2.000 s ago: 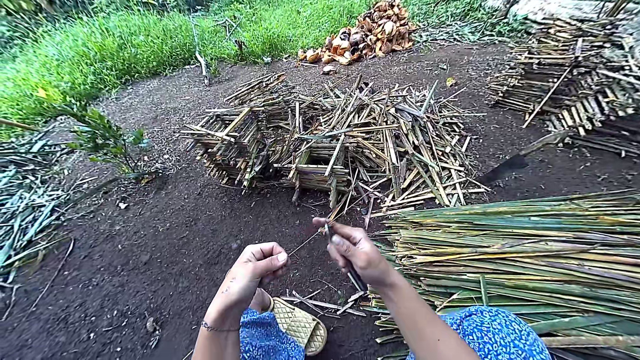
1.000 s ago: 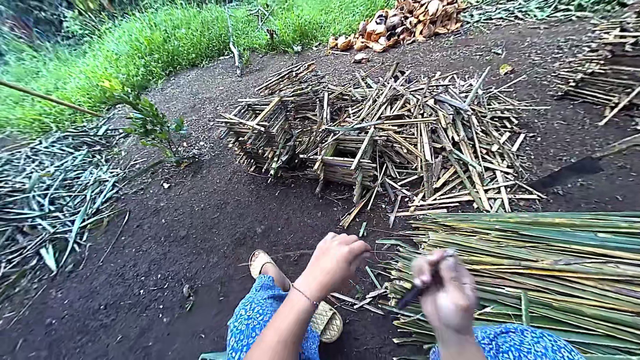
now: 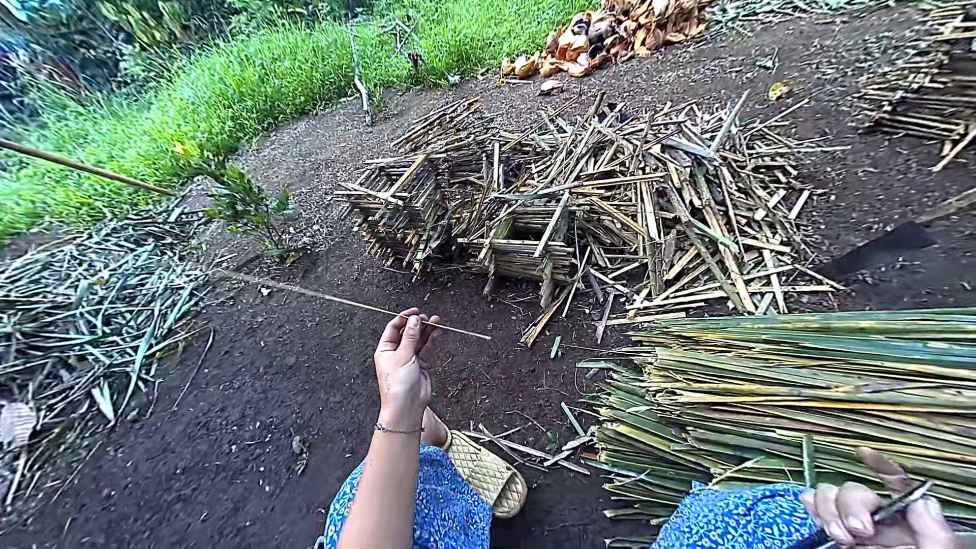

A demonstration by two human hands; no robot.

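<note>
Between thumb and fingers, my left hand [image 3: 408, 351] pinches a thin, stripped leaf rib [image 3: 351, 303], which reaches out to the left over dark soil. At the lower right, my right hand [image 3: 877, 503] grips a small knife [image 3: 888, 512]; part of the tool is cut off by the frame's edge. Just beyond that hand lies a thick bundle of long green and yellowish palm leaf strips [image 3: 801, 404]. A heap of short cut stalk pieces [image 3: 671, 206] lies ahead, with neatly crossed stacks [image 3: 404, 213] at its left side.
A dark broad blade [image 3: 877, 252] rests on the soil at the right. Green strips [image 3: 84, 305] are piled at the left, near a small plant [image 3: 248, 206]. Coconut husks [image 3: 610, 38] lie at the back, and another crossed stack [image 3: 926, 84] stands far right. A sandal [image 3: 488, 473] is below.
My hands were close together two seconds ago and are now far apart. The right hand has moved to the lower right with the knife. The long rib now shows plainly in my left hand.
</note>
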